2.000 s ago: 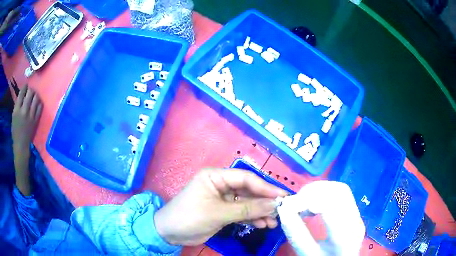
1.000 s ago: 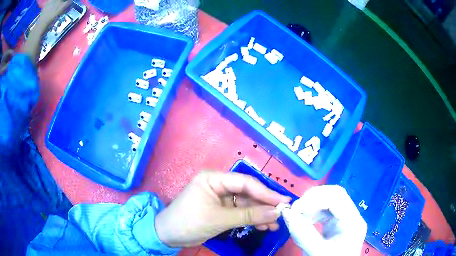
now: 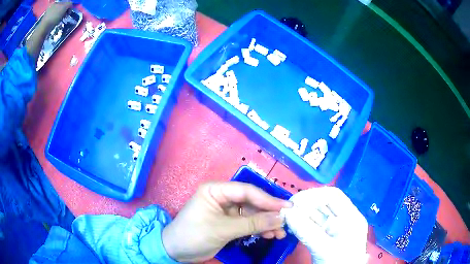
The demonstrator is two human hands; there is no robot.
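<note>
My bare left hand (image 3: 221, 221), with a ring on one finger, pinches a small white housing (image 3: 283, 211) between thumb and forefinger; fingers hide most of it. My right hand (image 3: 330, 224), in a white glove, meets it from the right with its fingertips at the same piece. Whether the glove holds a tiny part is too bright to tell. Both hands are over the small parts tray (image 3: 273, 252), which shows dark contents and some shiny bits. The finished-parts bin (image 3: 103, 124) at left holds white blocks with dark spots. The supply bin (image 3: 278, 87) holds scattered white blocks.
At right stand a blue tray (image 3: 384, 170) with a white bit and a shallow tray (image 3: 412, 216) with metal parts. At upper left are a clear bag (image 3: 167, 20), loose white parts (image 3: 93, 32) and a metal tray (image 3: 62, 36), with another person's hand over it. Small dark parts lie on the tabletop.
The gloved hand's fingers have closed up around the gap seen earlier. The other person's arm has moved from the table edge to the metal tray. The view has shifted slightly.
</note>
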